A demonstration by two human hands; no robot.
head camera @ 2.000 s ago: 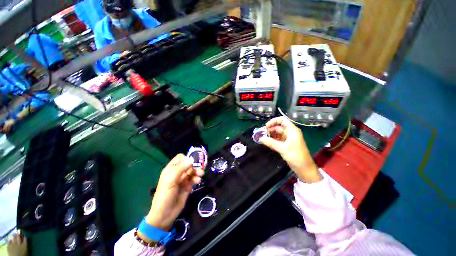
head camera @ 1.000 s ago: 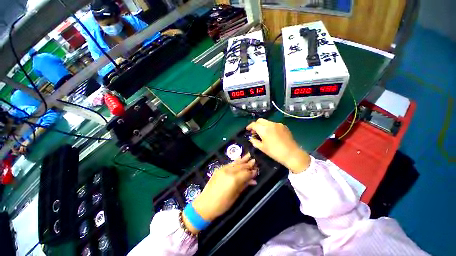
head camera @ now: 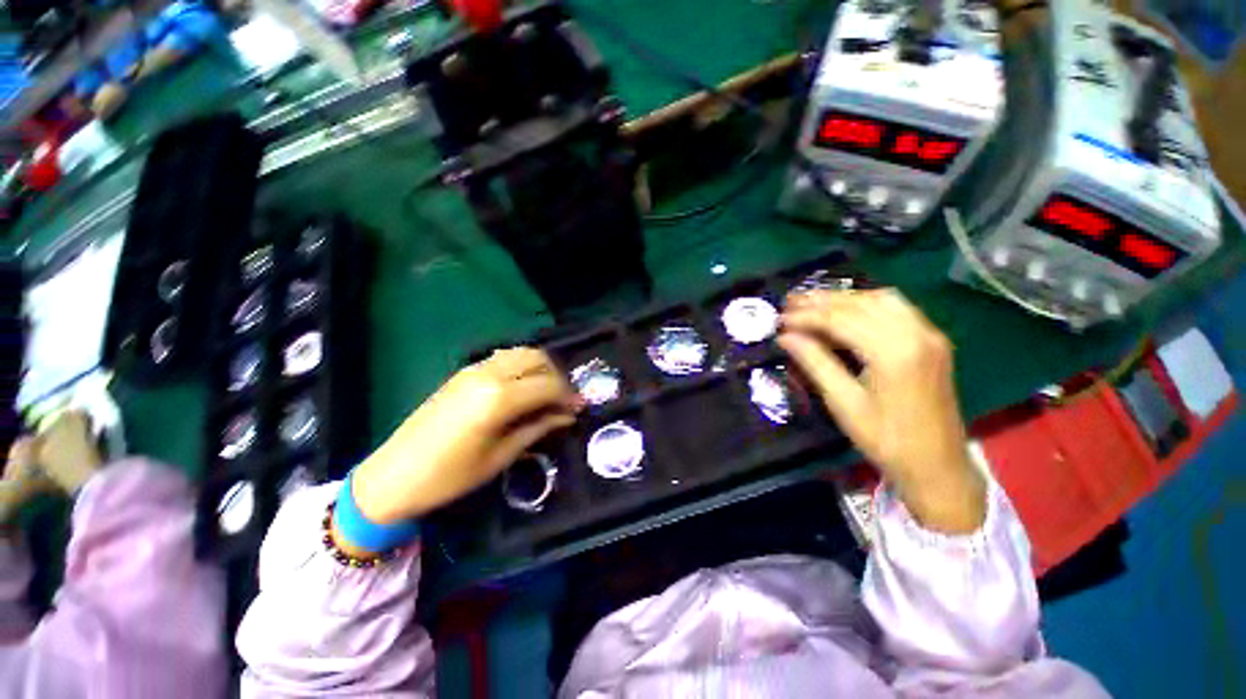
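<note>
A black compartment tray (head camera: pixel 694 423) lies in front of me, with round watch modules in both rows. My left hand (head camera: pixel 472 426) reaches over its left part, fingertips at a module (head camera: pixel 596 384) in the back row; whether they grip it is unclear. My right hand (head camera: pixel 888 389) is over the right end, fingertips beside a bright white module (head camera: pixel 750 321) and near another at the far corner; a hold cannot be made out. One module (head camera: pixel 769 395) sits tilted in the front row. The black test fixture (head camera: pixel 547 164) stands behind the tray.
Two white power supplies (head camera: pixel 895 103) with red digits stand at the back right. More black trays with modules (head camera: pixel 287 382) lie at left. A red box (head camera: pixel 1107 458) is at right. Another person's hand (head camera: pixel 62 451) and pink sleeve are at the left edge.
Both hands held modules above the tray at first, then came down onto its right part. My left hand has since moved to the tray's left part. The view has tilted down.
</note>
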